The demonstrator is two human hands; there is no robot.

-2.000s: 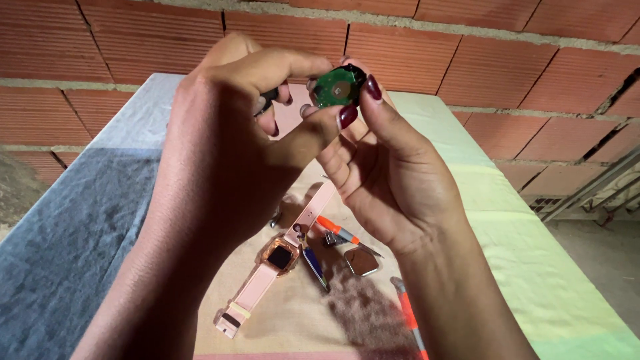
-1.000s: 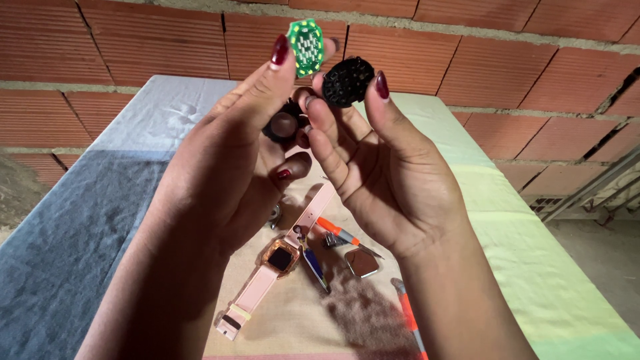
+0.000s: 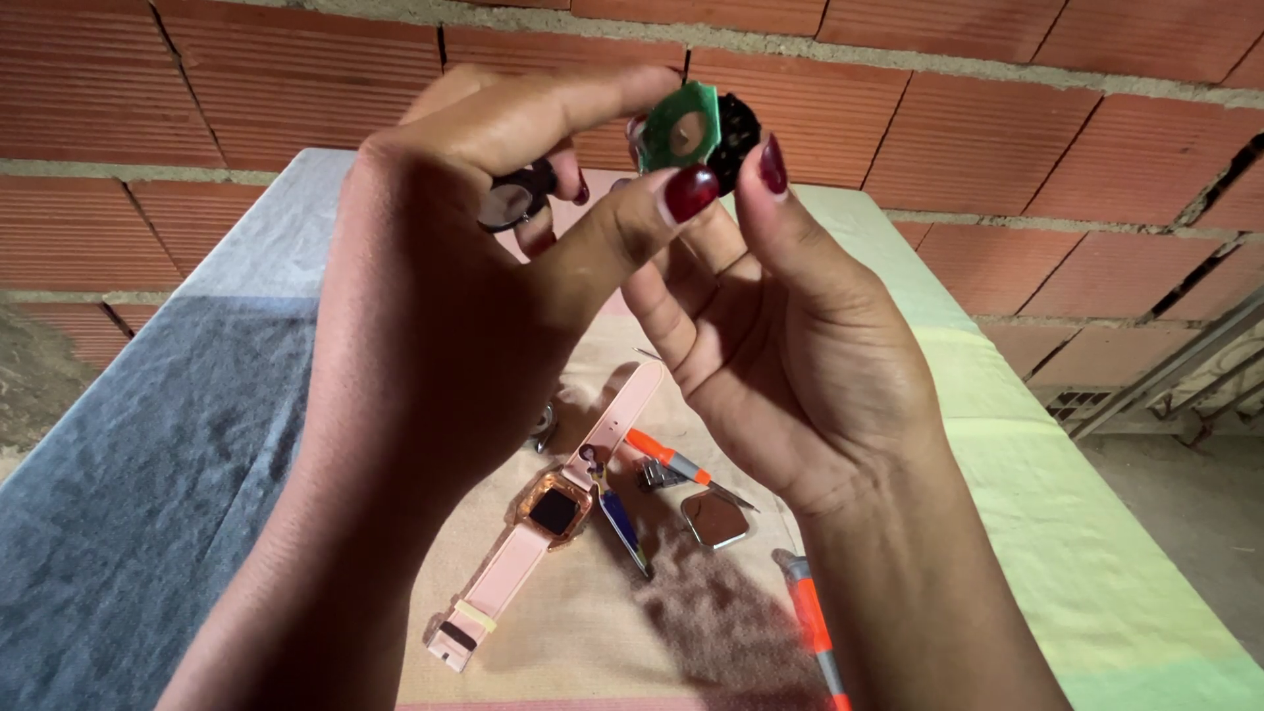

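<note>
Both my hands are raised above the table. My left hand (image 3: 464, 237) pinches a small green circuit board (image 3: 681, 133), which has a round copper-coloured patch, between thumb and forefinger. Its other fingers hold a black ring-shaped part (image 3: 518, 197) with a pale round centre. My right hand (image 3: 800, 326) holds a round black part (image 3: 736, 138) upright by its edge, close behind the green board; whether the two touch I cannot tell. Below lie a square watch (image 3: 555, 509) with a pink strap, tweezers (image 3: 620, 513) with a printed figure, and an orange and grey screwdriver (image 3: 681, 462).
A square metal-rimmed piece (image 3: 716, 518) lies right of the tweezers. Small dark parts (image 3: 660, 476) sit beside the screwdriver. Another orange tool (image 3: 815, 627) lies beside my right forearm. A metal round part (image 3: 543, 427) is partly hidden by my left hand. A brick wall (image 3: 987, 148) stands behind the table.
One second ago the green board stood apart from the black part, its component side showing. Now it has turned to its copper-patch side and is down against or near the black part.
</note>
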